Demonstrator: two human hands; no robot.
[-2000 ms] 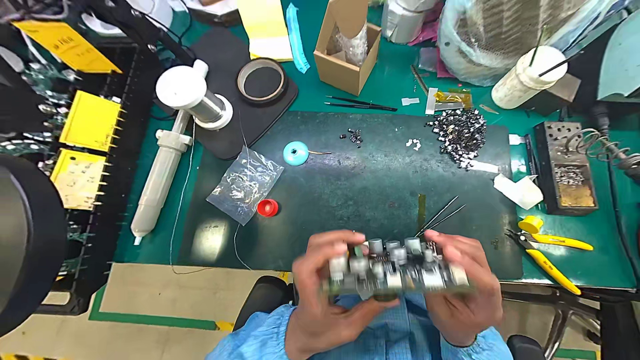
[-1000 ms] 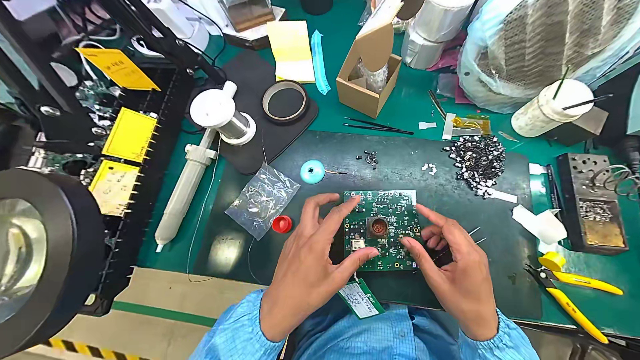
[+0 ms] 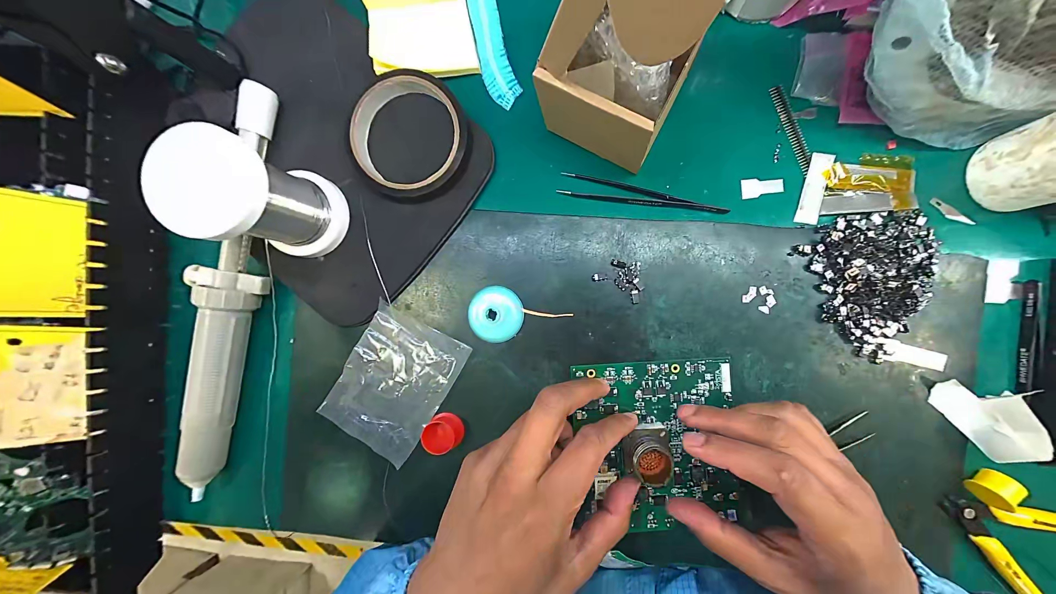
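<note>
A green circuit board (image 3: 660, 384) lies on the dark mat near its front edge, its populated face up. From its middle rises a round metal multi-pin connector (image 3: 652, 460). My left hand (image 3: 536, 487) rests over the board's left part, with thumb and fingertips around the connector's left side. On the other side, my right hand (image 3: 775, 487) has its fingertips on the board just right of the connector, fingers apart. Whether either hand grips the connector cannot be told. Metal tweezers (image 3: 850, 433) lie partly hidden behind my right hand.
Left of the board are a red cap (image 3: 443, 434), a clear plastic bag (image 3: 396, 379) and a blue desoldering braid spool (image 3: 496, 314). Farther left stand a solder wire reel (image 3: 289, 210) and a large syringe (image 3: 216, 371). A pile of small components (image 3: 876, 272) and yellow-handled cutters (image 3: 990, 544) lie right.
The board was held up in both hands two seconds ago and now lies on the mat, connector side up. Since one second ago, my fingers have closed in toward the connector. The view has shifted nearer.
</note>
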